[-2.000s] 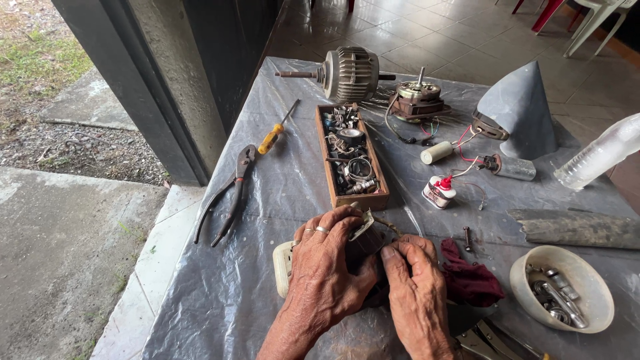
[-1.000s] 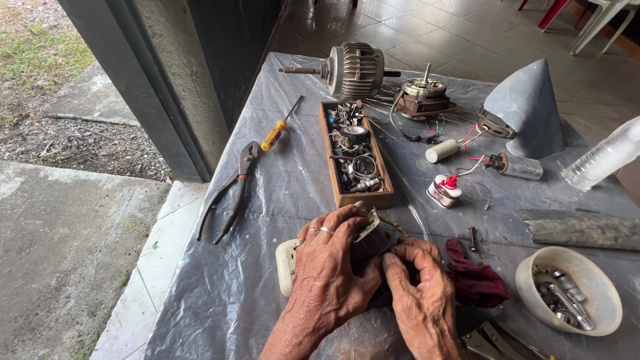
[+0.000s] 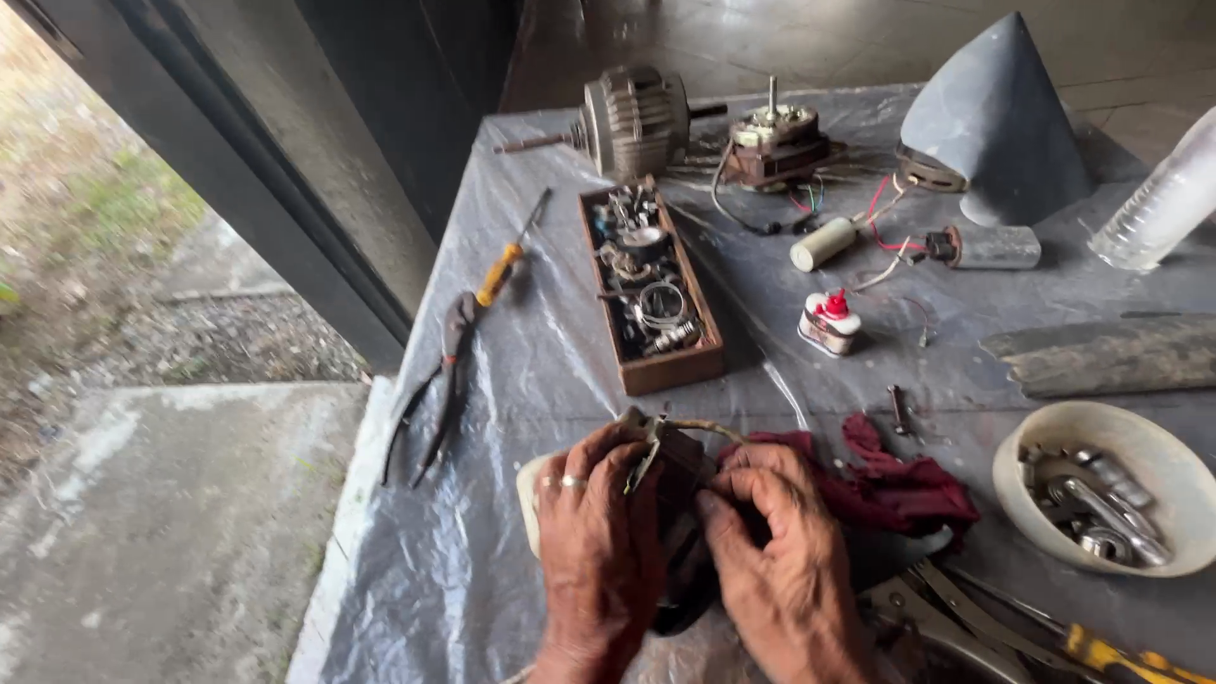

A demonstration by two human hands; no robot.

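My left hand (image 3: pixel 600 532), with a ring on one finger, grips a dark device (image 3: pixel 679 541) that has a metal plate and a pale cord at its top. My right hand (image 3: pixel 774 541) is on the device's right side, thumb and fingers pinched together near the cord; what lies between them is too small to tell. A cream-coloured part (image 3: pixel 529 503) shows beyond my left hand. A dark red cloth (image 3: pixel 902 489) lies just right of my right hand. The underside of the device is hidden by my hands.
Ahead lie a wooden box (image 3: pixel 673 372) of small parts, a finned motor (image 3: pixel 636 123), an open motor (image 3: pixel 777 152), capacitors (image 3: pixel 996 247) and a red-capped bottle (image 3: pixel 829 325). Pliers (image 3: pixel 454 366) and a screwdriver (image 3: pixel 499 275) are left. A bowl (image 3: pixel 1026 484) of sockets and locking pliers (image 3: pixel 940 617) are right.
The view has shifted, so more of the table's right front shows, with a yellow-handled tool at the lower right. Both hands have stayed on the device.
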